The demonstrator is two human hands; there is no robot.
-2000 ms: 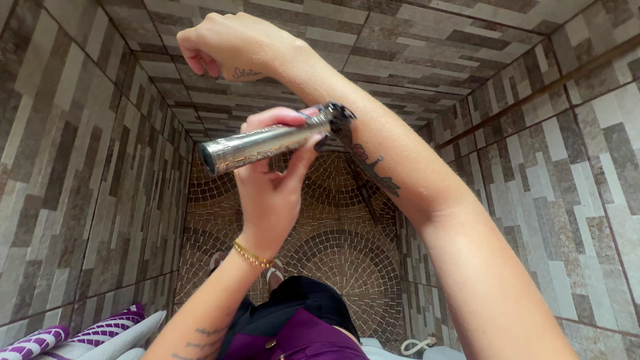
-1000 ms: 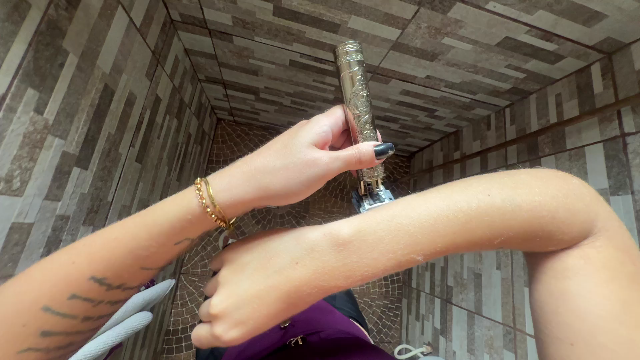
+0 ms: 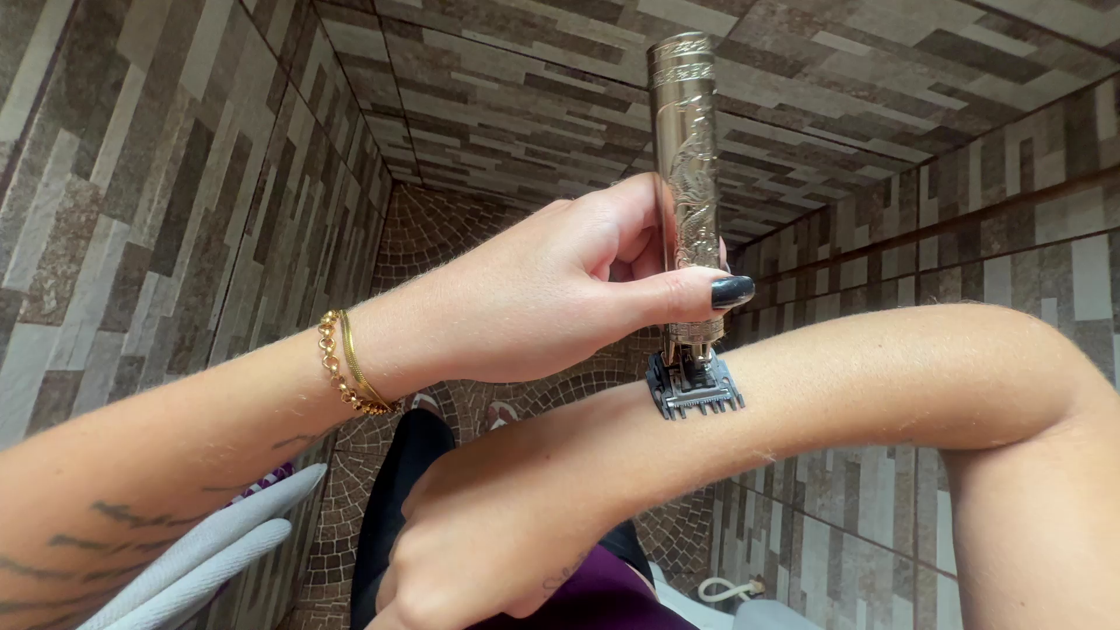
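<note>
My left hand (image 3: 560,280) is wrapped around an engraved, gold-toned metal hair trimmer (image 3: 687,166), its thumb with a dark nail lying across the body. The trimmer stands nearly upright in view, head down. Its black comb guard (image 3: 696,389) rests on the skin of my right forearm, just above the wrist. My right hand (image 3: 490,534) is at the lower middle, back of the hand up, fingers curled and partly out of sight; nothing shows in it. A gold chain bracelet (image 3: 339,363) circles my left wrist.
Walls in a grey and brown strip pattern (image 3: 542,114) close in around me. Below is a mosaic floor (image 3: 437,236) with my sandalled feet. Light grey fabric (image 3: 210,551) hangs at lower left, and a looped white cord (image 3: 731,588) lies at lower right.
My right arm, earlier stretched up and away, now lies bent across in front of me. The trimmer has turned from sideways to upright, and its head has moved from the tattooed inner forearm to near the wrist.
</note>
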